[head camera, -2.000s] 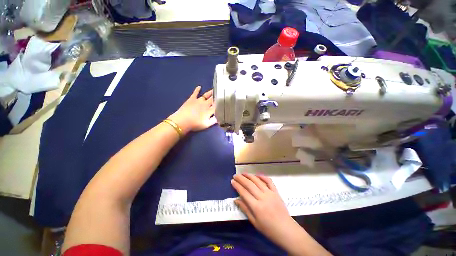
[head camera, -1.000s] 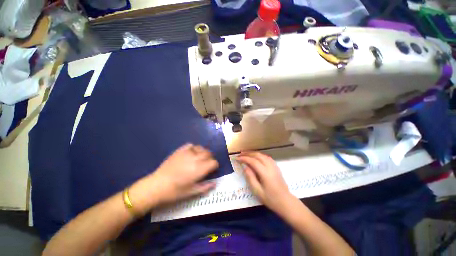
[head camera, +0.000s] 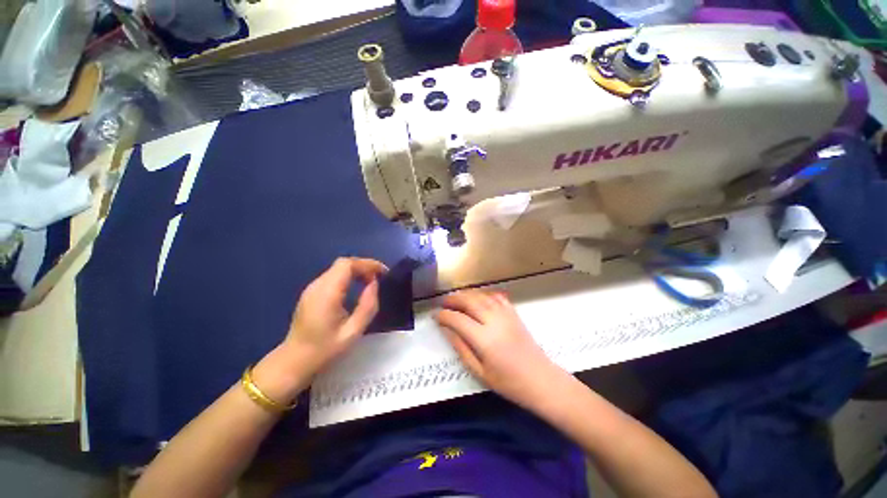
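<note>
A large navy cloth (head camera: 263, 214) lies flat left of and under the needle end of the white HIKARI sewing machine (head camera: 622, 146). My left hand (head camera: 336, 316) pinches the cloth's near right part between thumb and fingers, and a small darker flap (head camera: 394, 300) is turned up beside the fingertips. My right hand (head camera: 491, 340) lies on the white table just right of the cloth edge, fingers together and bent, with nothing visible in it. The presser foot (head camera: 425, 241) is beside a bright light; whether it is up or down cannot be told.
Blue-handled scissors (head camera: 692, 282) and a curled white strip (head camera: 796, 248) lie under the machine arm. White scraps (head camera: 584, 241) are near the bed. A printed scale (head camera: 389, 389) runs along the front edge. A red-capped bottle (head camera: 491, 39) stands behind. Scraps and plastic bags (head camera: 122, 107) are at left.
My left hand came down from beside the machine head to the cloth's near edge and now pinches it. The near right corner is turned up. The view has shifted, and my right hand stayed near the edge.
</note>
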